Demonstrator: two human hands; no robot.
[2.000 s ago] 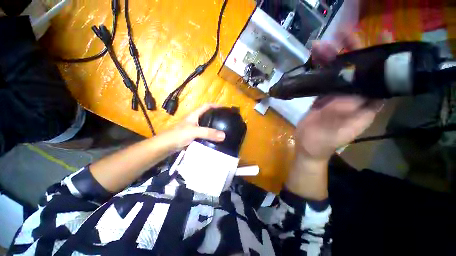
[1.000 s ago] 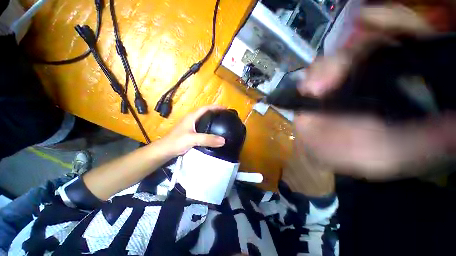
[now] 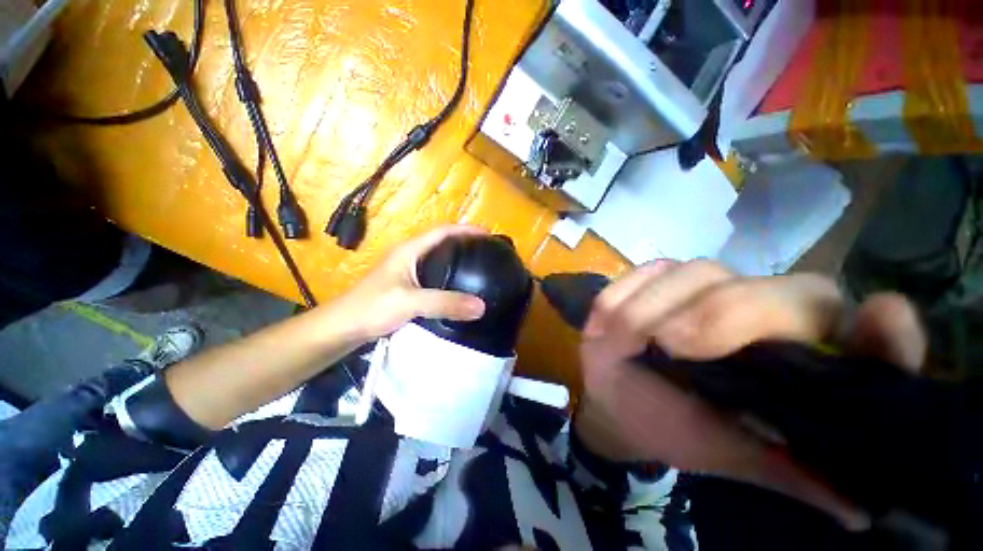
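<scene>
The security camera [image 3: 447,387] has a white body resting against my lap and a glossy black ball head [image 3: 490,285] on top. My left hand [image 3: 415,291] grips the black head from its left side, thumb across the front. My right hand [image 3: 711,334], partly blurred, holds the black electric screwdriver [image 3: 571,296], its tip pointing at the right side of the black head. Whether the bit touches the head cannot be told. A white antenna [image 3: 539,392] sticks out right of the body.
The silver screw feeder [image 3: 598,92] stands beyond, on the orange table [image 3: 356,86]. Black pigtail cables [image 3: 410,145] lie at the left and centre. White flat sheets [image 3: 674,215] lie by the feeder. A red surface with tape [image 3: 862,70] is at the upper right.
The screwdriver in my right hand has moved from the feeder down and left to the camera head's right side. My left hand keeps its grip on the head.
</scene>
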